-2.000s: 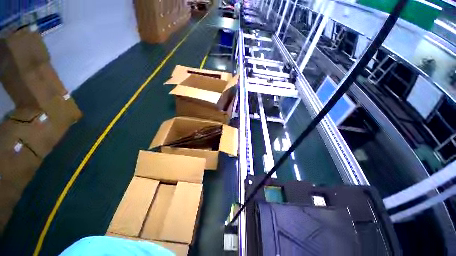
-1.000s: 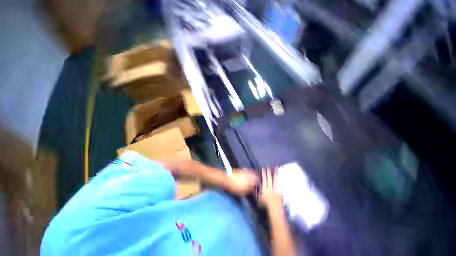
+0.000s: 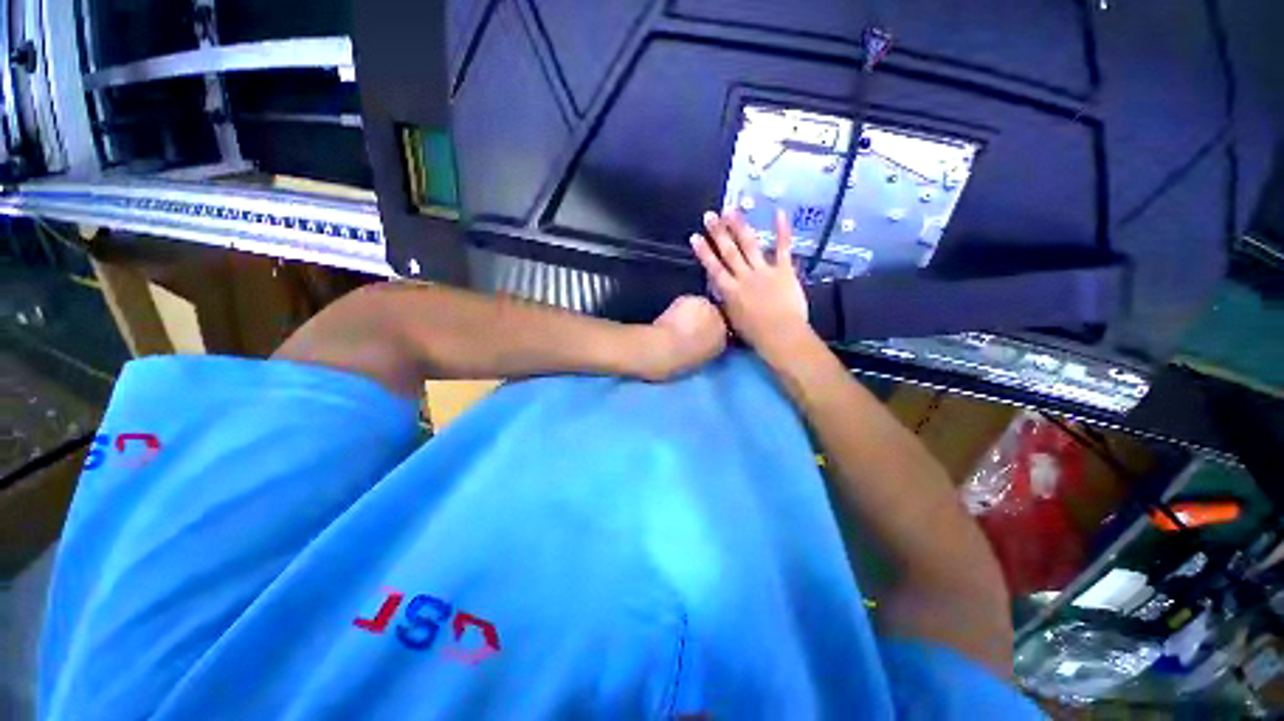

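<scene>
The television set's black rear cover (image 3: 620, 134) lies back side up in front of me, with raised diagonal ribs. Through its rectangular opening a silver chassis plate (image 3: 880, 197) shows, with a black cable (image 3: 851, 190) across it. My left hand (image 3: 690, 338) is curled at the cover's near edge; whether it holds anything is hidden. My right hand (image 3: 758, 282) lies just beside it with fingers spread, fingertips at the opening's near left corner.
A green board (image 3: 432, 169) shows in a gap at the cover's left. The silver conveyor rail (image 3: 211, 218) runs left. Below the near edge at right are a red item with clear plastic (image 3: 1035, 493), an orange tool-like item (image 3: 1197, 513) and mixed small items.
The view has swung from the conveyor line and cartons down to the television and my body. My hands, out of view two seconds ago, are now together at the cover's near edge.
</scene>
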